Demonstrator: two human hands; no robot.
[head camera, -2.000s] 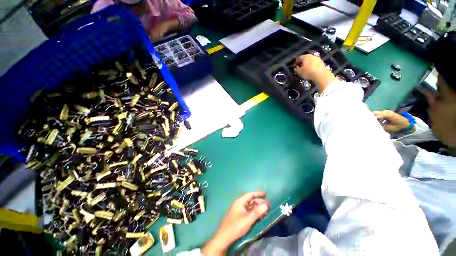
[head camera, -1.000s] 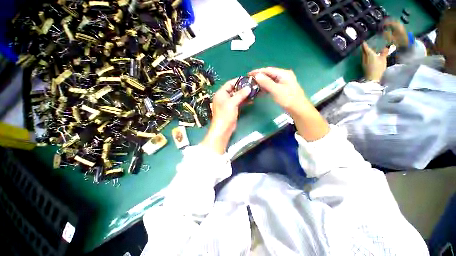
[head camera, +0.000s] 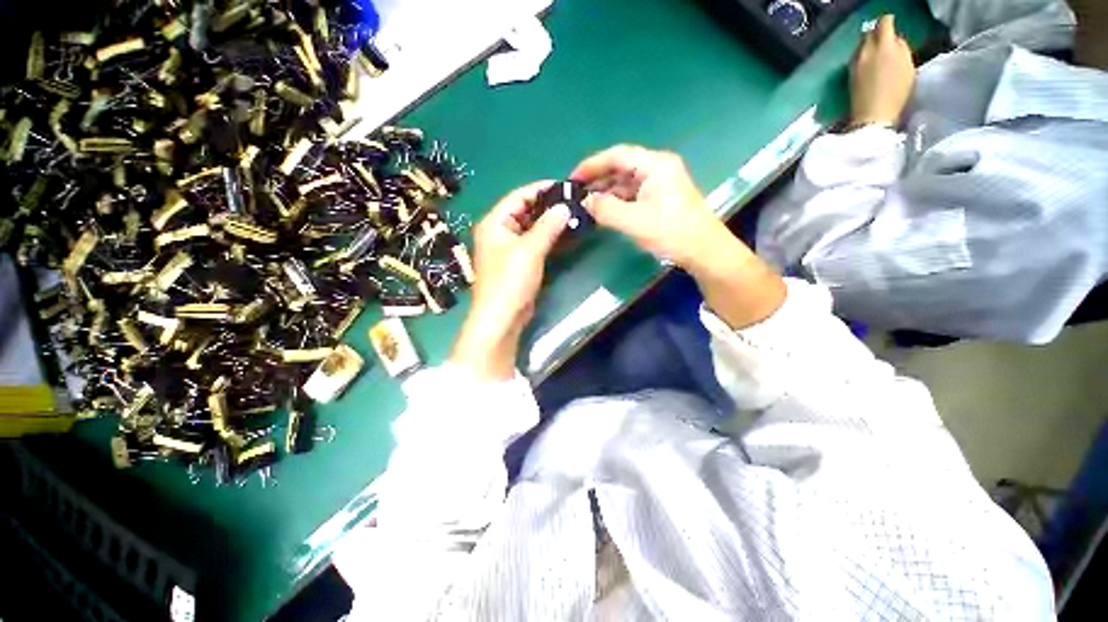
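A small dark watch case (head camera: 569, 207) with light glints is held in the fingertips of both hands above the green bench. My left hand (head camera: 510, 249) grips it from the left, thumb on top. My right hand (head camera: 656, 207) touches it from the right with thumb and fingers. The fingers hide much of its rim. A great heap of black binder clips (head camera: 231, 231) with tan strips lies to the left of my hands. Two cream blocks with brown centres (head camera: 395, 346) lie at the heap's near edge.
A white sheet (head camera: 444, 55) and a crumpled white scrap (head camera: 520, 55) lie beyond. A black parts tray (head camera: 796, 49) is cut off at the top. A coworker's hand (head camera: 881, 73) is at the right. A slotted black tray (head camera: 97, 535) is at lower left.
My right hand has come back from the parts tray to meet my left hand at the watch case. The watch case now looks darker. The view has tilted down, and the tray is mostly out of frame.
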